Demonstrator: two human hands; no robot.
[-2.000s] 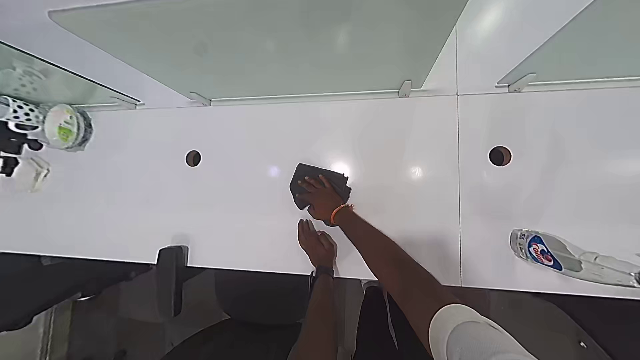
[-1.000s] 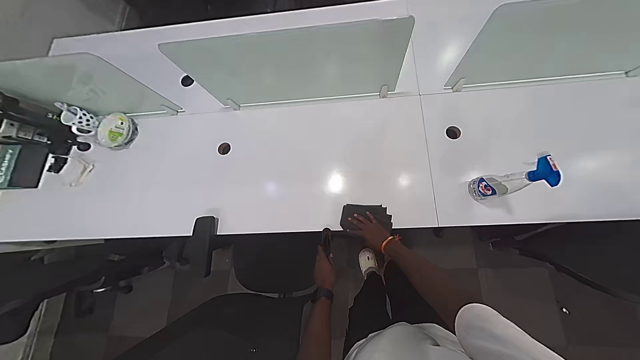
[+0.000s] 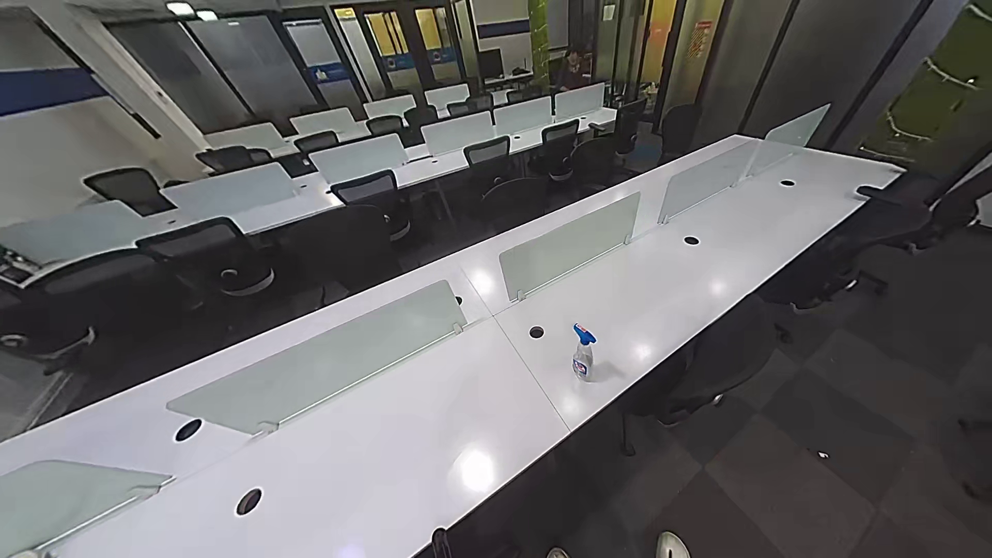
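Observation:
Neither my left hand nor my right hand shows in the head view now, and the dark cloth is out of sight too. A clear spray bottle (image 3: 583,355) with a blue trigger head stands upright on the long white desk (image 3: 403,434), right of the seam between two desk sections. Close behind the bottle is a round cable hole (image 3: 536,332). The tips of my shoes (image 3: 673,545) show at the bottom edge.
Frosted glass dividers (image 3: 333,356) run along the desk's middle. Black office chairs (image 3: 697,364) stand along its right side. Another row of desks with dividers (image 3: 457,133) and chairs lies beyond. A person (image 3: 573,70) is far back.
The view has swung up and far across the room. Both hands and the dark cloth, seen at the desk's front edge a second ago, have left the view.

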